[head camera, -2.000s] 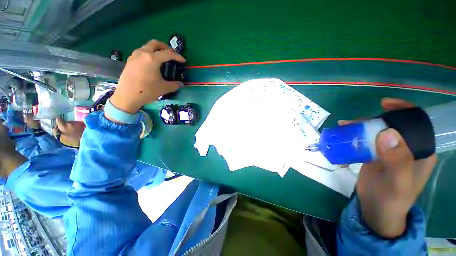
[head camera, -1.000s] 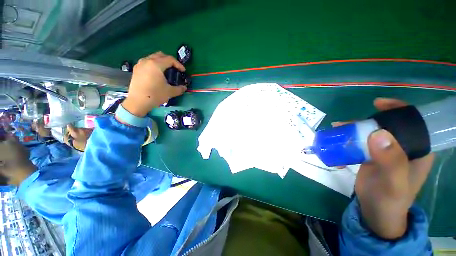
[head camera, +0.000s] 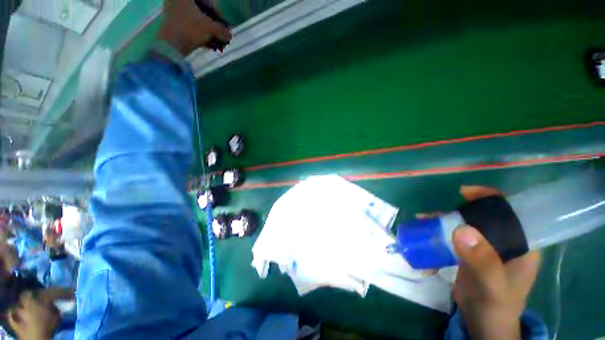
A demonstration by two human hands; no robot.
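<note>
My right hand is closed around the black grip sleeve of a large clear dispensing syringe. Its blue front end points left, and the short needle tip is over the white cloth. My left hand is at the upper left, blurred and cut by the top edge. Dark patches show at its fingers; whether it holds something is unclear. Several small round black modules with white squares stand on the green bench left of the cloth and near the red lines.
Another module is at the far right on the green belt. A grey guide rail runs beside my left hand. A blue cord-like line runs down beside my left sleeve. A person is at the lower left.
My left hand has left the module area and moved up past the guide rail. A black module stands near where it was. The view has shifted; my right hand still holds the syringe.
</note>
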